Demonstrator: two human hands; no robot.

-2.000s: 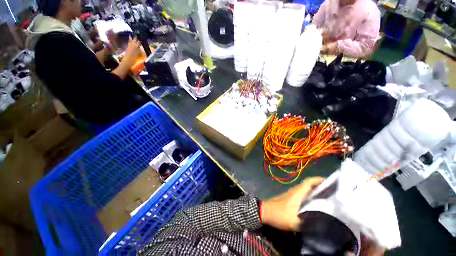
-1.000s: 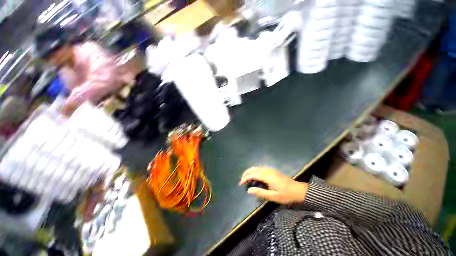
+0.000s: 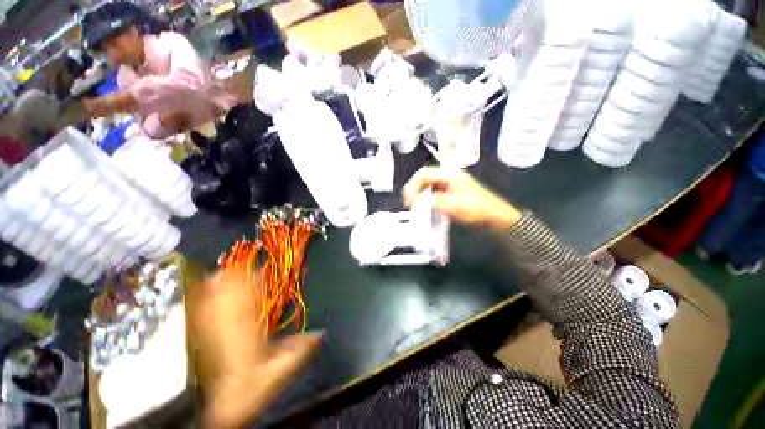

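A white bracket housing lies on the dark bench in front of me. My right hand grips its upper right part with the fingers. My left hand is blurred at the lower left, with thumb and fingers apart, and nothing shows in it. It is between the parts carton and the orange wire harnesses, covering part of the wires. The parts carton holds small white pieces with leads.
White round shells stand in columns at the rear right and lean in stacks at left. Black shells and more white housings lie behind. A fan stands at the rear. A floor carton is at right. A person sits across.
The view has turned right from the blue crate. My right hand, earlier on the bench with a small black thing, now grips a white housing. My left hand has come in, without the earlier white-and-black assembly.
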